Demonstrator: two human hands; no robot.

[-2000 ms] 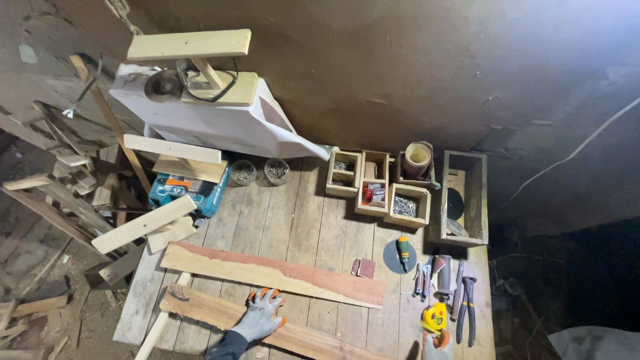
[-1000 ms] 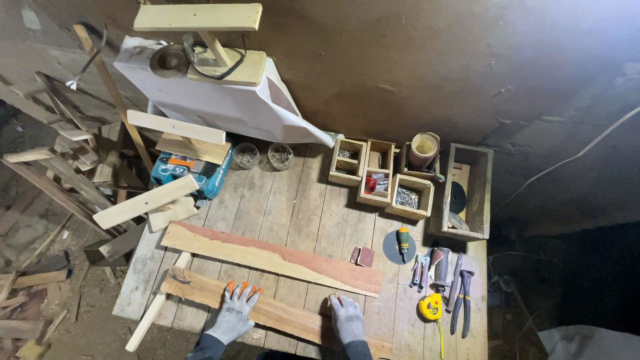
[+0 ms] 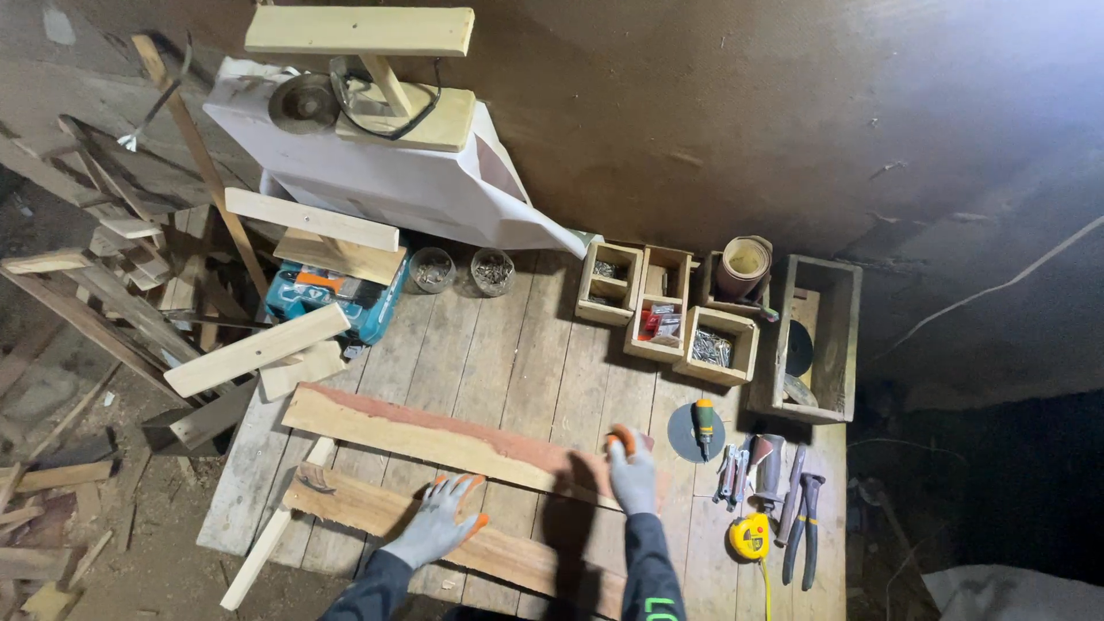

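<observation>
Both hands wear grey gloves with orange fingertips. My left hand [image 3: 440, 517] lies with fingers spread on the nearer wooden board [image 3: 371, 503], whose left end rests over a thin wood strip [image 3: 257, 559]. My right hand [image 3: 632, 470] is over the right part of the farther board with a reddish edge [image 3: 431, 435], close to a small reddish-brown piece [image 3: 647, 442]; whether it grips anything is hidden. To its right lie a grey disc [image 3: 686, 431] with a screwdriver [image 3: 704, 427] on it, and a yellow tape measure [image 3: 749, 536].
Pincers [image 3: 806, 530] and other hand tools lie at the right edge. Wooden boxes of screws [image 3: 716, 345] and a long wooden box [image 3: 849, 345] stand at the back right. Two glass jars [image 3: 492, 272] and a teal case [image 3: 379, 310] stand at the back left, near T-shaped wooden pieces [image 3: 310, 217].
My right hand has moved from the nearer board, up to the farther board's right part. My left hand stays on the nearer board. The tape measure's blade extends toward the front edge.
</observation>
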